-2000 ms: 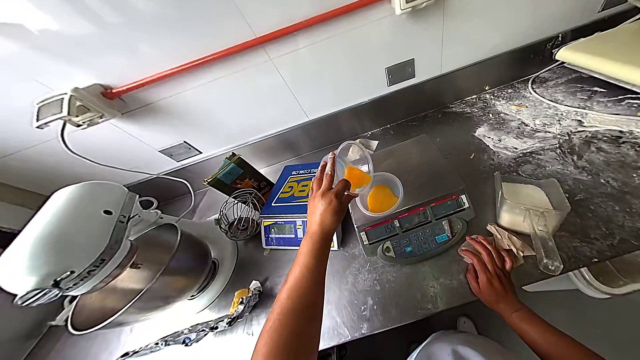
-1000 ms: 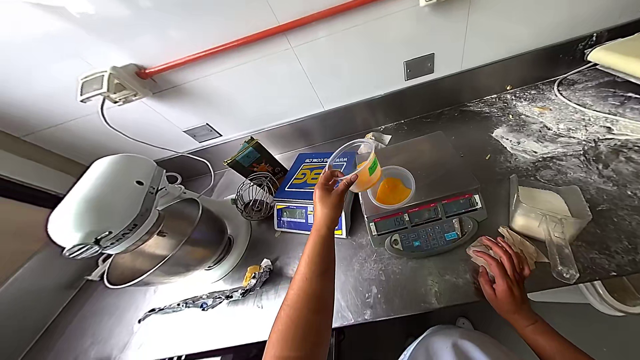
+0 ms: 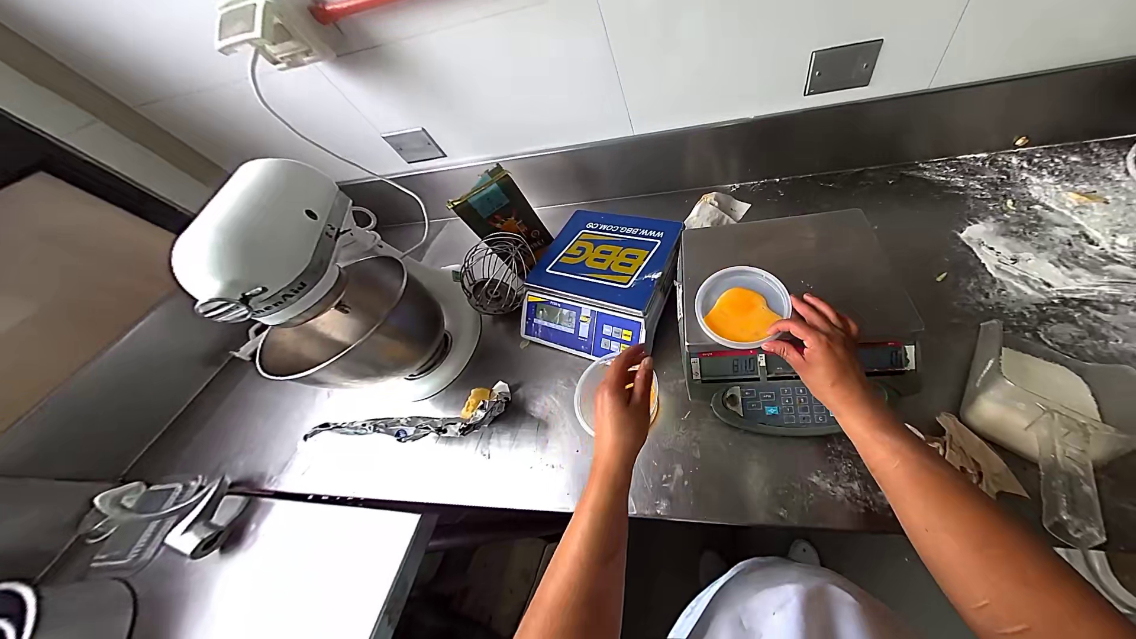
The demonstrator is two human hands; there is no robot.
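My right hand [image 3: 818, 346] grips the rim of a clear plastic tub of beaten egg [image 3: 742, 312], at the front left of the grey digital scale's steel platform [image 3: 799, 248]. Near the table's front edge, my left hand [image 3: 624, 399] has its fingers on a second plastic tub [image 3: 589, 401], with some yellow liquid showing inside and much of it hidden under the hand. The blue digital scale [image 3: 600, 266] stands just behind that tub.
A stand mixer [image 3: 266, 222] with a steel bowl [image 3: 346, 328] is on the left, with a wire whisk [image 3: 495, 273] beside it. Crumpled foil [image 3: 408, 428] lies in front. At right are a tub of white powder [image 3: 1038, 390], a clear scoop [image 3: 1069, 479] and a crumpled cloth or paper [image 3: 976, 457].
My left hand has brought its tub from above the scales down to the front of the table. My right hand has left the crumpled cloth or paper and taken hold of the egg tub. The view has shifted.
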